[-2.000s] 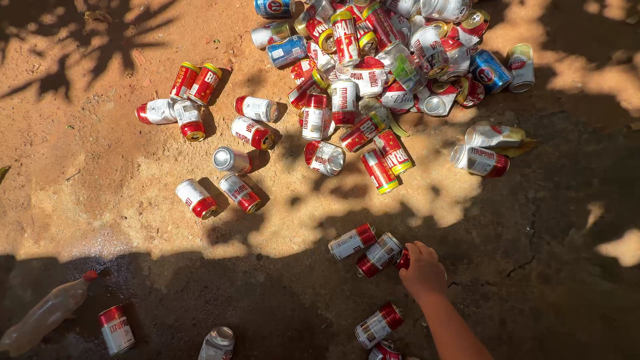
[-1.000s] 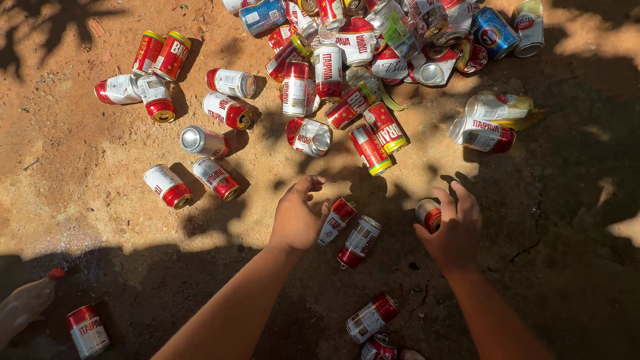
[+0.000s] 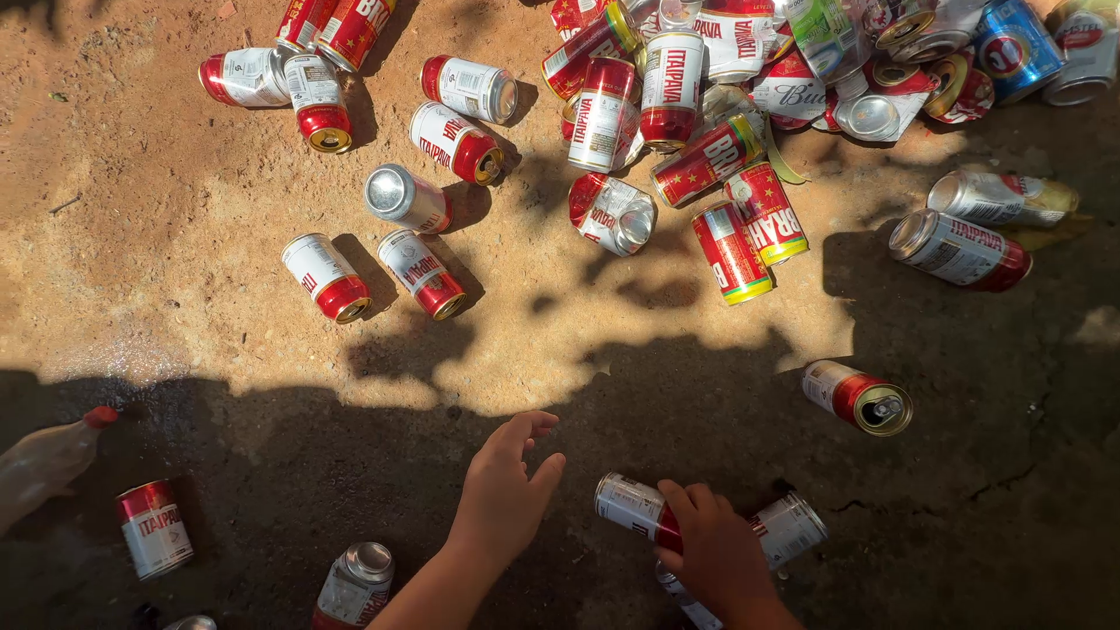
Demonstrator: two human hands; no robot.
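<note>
My right hand has its fingers around the red end of a white and red aluminium beer can lying on its side. Beneath and beside that hand are two more such cans, one to its right and one partly hidden below it. To the left, my left hand is held over the shaded ground with its fingers apart and nothing in them. Further up and right, a can lies with its opened top facing me.
A heap of cans, many crushed, spreads along the top, with a blue can at its right. Several loose cans, one of them dented, lie in the sunlit part. A plastic bottle with a red cap lies at the left edge, above a can.
The two cans that lay between my hands a second ago no longer lie there. My right hand has left the can at the right and is now on another can. The view has shifted.
</note>
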